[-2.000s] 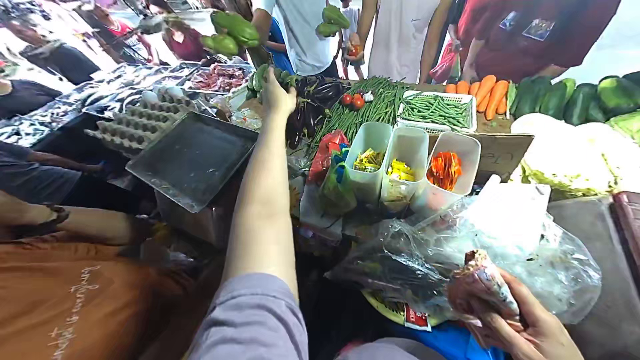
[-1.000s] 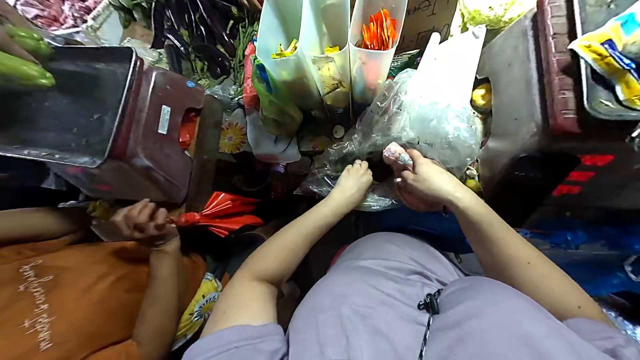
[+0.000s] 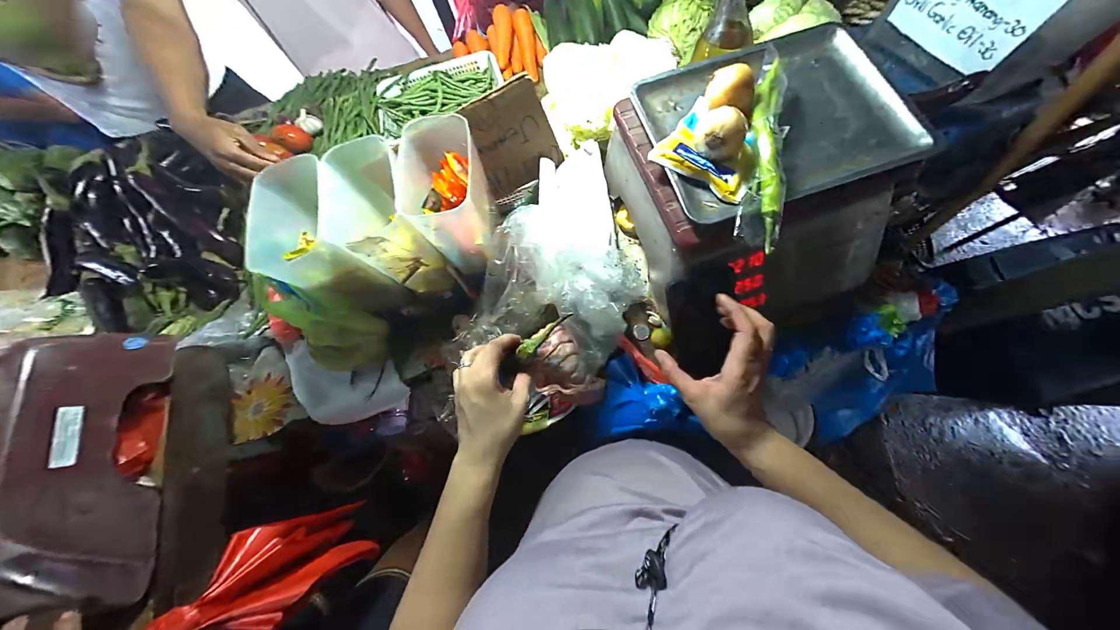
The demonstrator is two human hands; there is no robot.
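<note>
My left hand (image 3: 492,394), fingers curled, is at the near edge of clear plastic bags (image 3: 569,262). Its fingertips are beside a small green vegetable piece (image 3: 532,343) with a dark stem; whether they grip it cannot be told. A pinkish bundle (image 3: 564,354) lies just right of that hand, partly under plastic. Empty, with thumb and fingers apart, my right hand (image 3: 726,376) is raised in front of the scale's red display (image 3: 748,280). On the scale's metal tray (image 3: 840,114) are brown roundish produce (image 3: 724,131), a yellow packet (image 3: 700,166) and bagged green chilies (image 3: 770,149).
Plastic containers (image 3: 284,219) with small packets stand left of the bags. Eggplants (image 3: 149,210), green beans (image 3: 446,92) and carrots (image 3: 516,39) lie beyond. Another person's hand (image 3: 232,144) touches tomatoes. A second scale (image 3: 79,464) and a red plastic bag (image 3: 271,560) are at lower left.
The view has swung to the right since the last frame. My right hand has let go of the pinkish bundle and moved right of the bags. My left hand stays near the bags.
</note>
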